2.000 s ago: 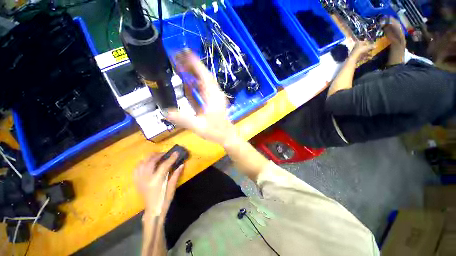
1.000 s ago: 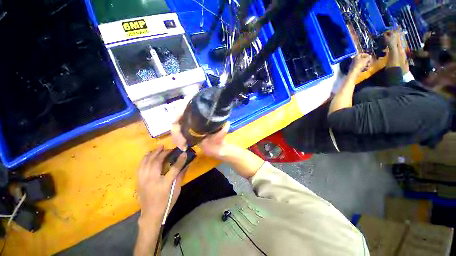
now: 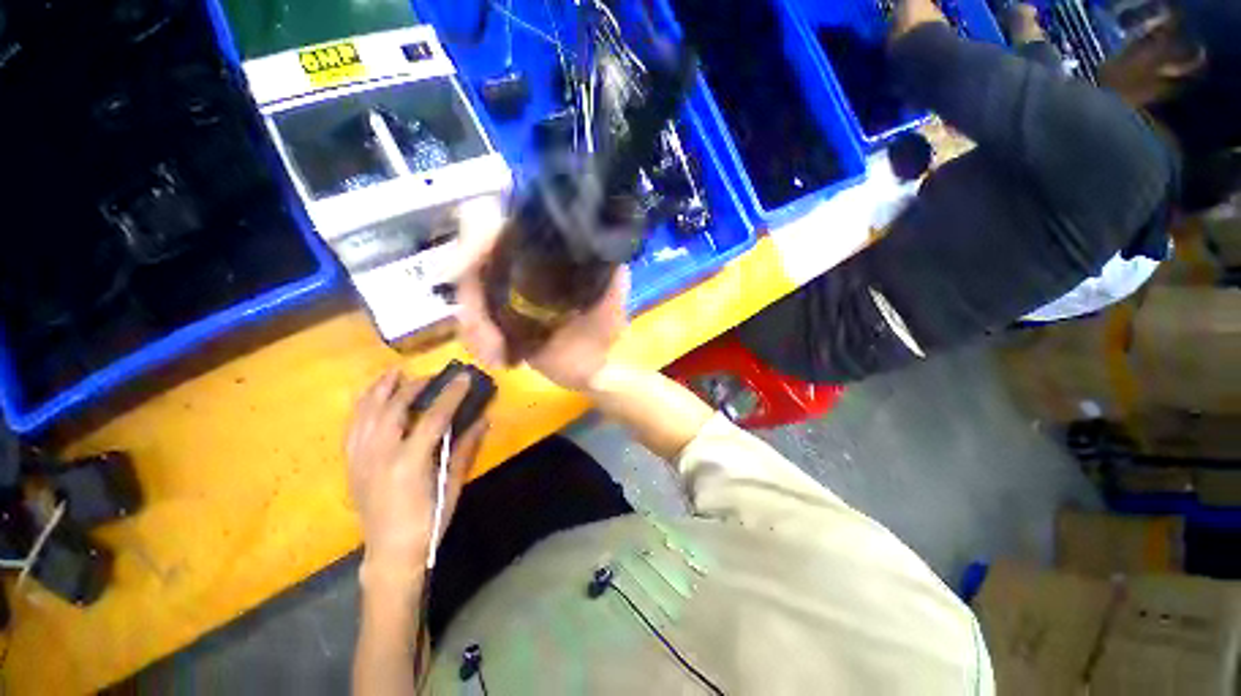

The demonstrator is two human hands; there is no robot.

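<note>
My left hand [image 3: 403, 456] holds a small black housing [image 3: 457, 397] on the yellow-orange bench near its front edge. A pale cable [image 3: 440, 500] runs from the housing back under my fingers and along the wrist. My right hand [image 3: 578, 333] is wrapped around the black electric screwdriver [image 3: 551, 279], which is blurred and tilted. The screwdriver is above and right of the housing, in front of the white screw feeder [image 3: 395, 197]. Its tip is hidden or too blurred to tell.
A large blue bin [image 3: 177, 356] of black parts stands left of the feeder. Another blue bin [image 3: 681, 272] with cabled parts stands right. Loose black housings [image 3: 82, 524] lie at left. A coworker [image 3: 1007, 190] leans at the bench on the right, near a red stool [image 3: 783, 394].
Since one second ago, the screwdriver in my right hand has moved up off the housing toward the feeder. Two seconds ago that hand was open beside it. The coworker has leaned toward the bins.
</note>
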